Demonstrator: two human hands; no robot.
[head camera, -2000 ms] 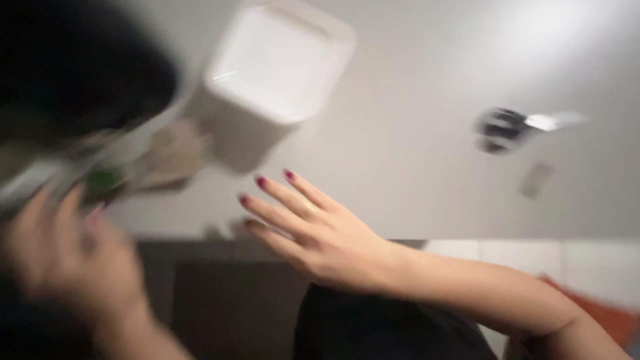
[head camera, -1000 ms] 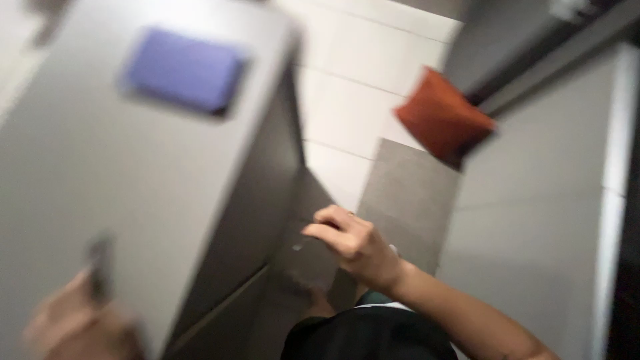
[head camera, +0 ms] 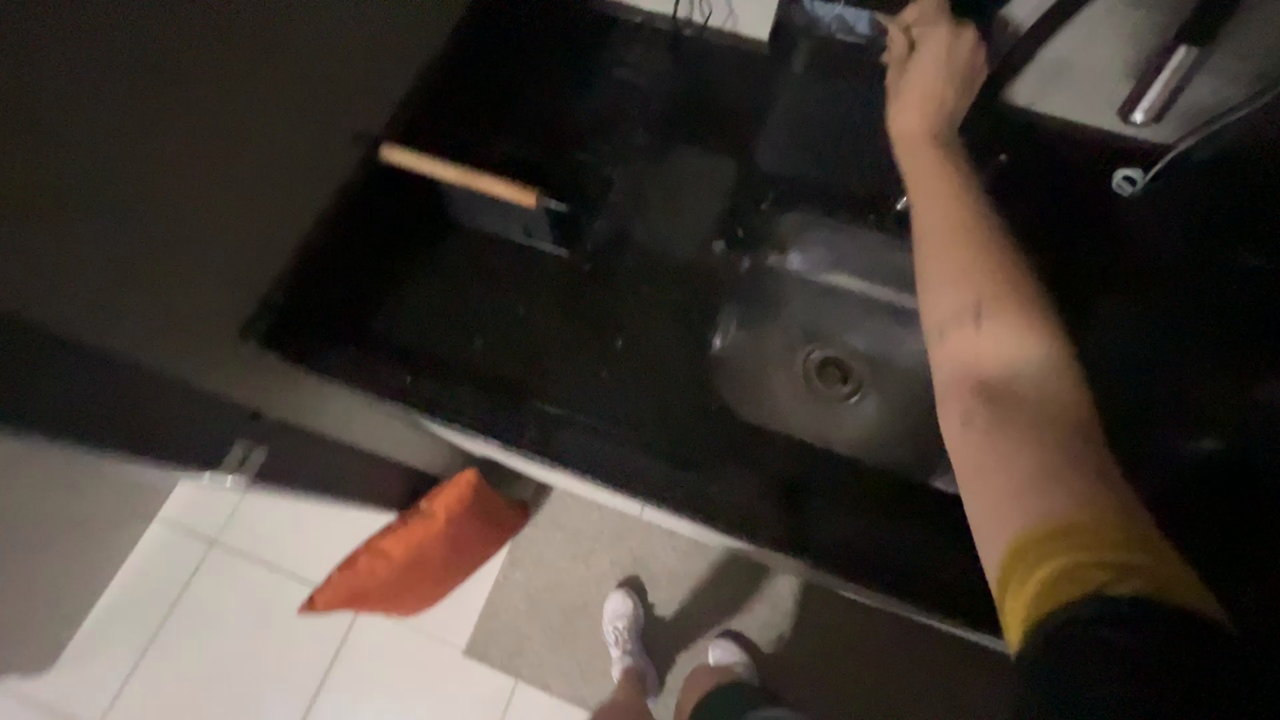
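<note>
My right hand [head camera: 930, 75] reaches over the far side of a black countertop [head camera: 560, 350], its fingers bent near a shiny, bluish item [head camera: 845, 20] at the top edge. Blur hides whether the fingers hold anything. Below the forearm lies a sink basin [head camera: 780, 400] with a round drain [head camera: 833, 373]; the arm covers its right part. An object with a light wooden handle [head camera: 460, 175] rests at the left of the counter. My left hand is out of view.
Right of my hand are a metallic cylindrical object [head camera: 1165, 85] and a pale ring on a cord [head camera: 1128, 180]. An orange cushion [head camera: 425, 550] lies on the white tiled floor [head camera: 240, 610], beside a grey mat [head camera: 560, 570]. A dark panel [head camera: 180, 150] stands at the left.
The view has swung from a grey table to the black counter and sink. My right arm now stretches forward, and my left hand has left the view.
</note>
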